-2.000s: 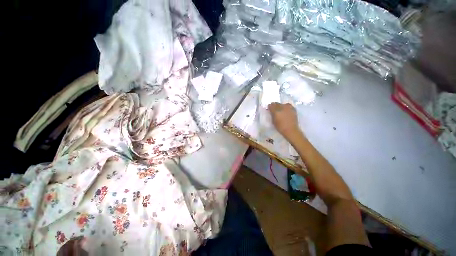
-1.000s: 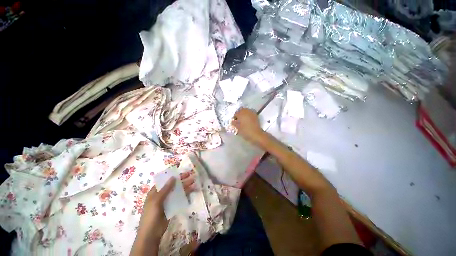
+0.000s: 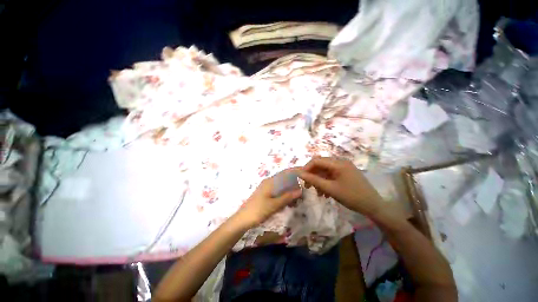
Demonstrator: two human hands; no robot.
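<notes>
A cream floral garment (image 3: 236, 141) lies heaped on the white, pink-edged table, blown out by the light. My left hand (image 3: 268, 197) is over its front part, shut on a small pale grey hang tag (image 3: 285, 182). My right hand (image 3: 333, 180) meets it at the tag's right side, thumb and fingertips pinched together. A thin strand between the fingertips cannot be made out. Loose white hang tags (image 3: 424, 115) lie to the right.
A pale garment (image 3: 401, 38) is draped at upper right. Clear polybags (image 3: 501, 100) lie at the right, behind the wood-edged table (image 3: 466, 259). Folded cloth strips (image 3: 283, 34) are at the back. A green-tinged garment (image 3: 97, 137) and a crumpled bundle (image 3: 17, 194) are at left.
The view has swung left. My right hand has moved from the small clear heap beside the tags to my left hand. My left hand, out of clear view at first, still holds the tag.
</notes>
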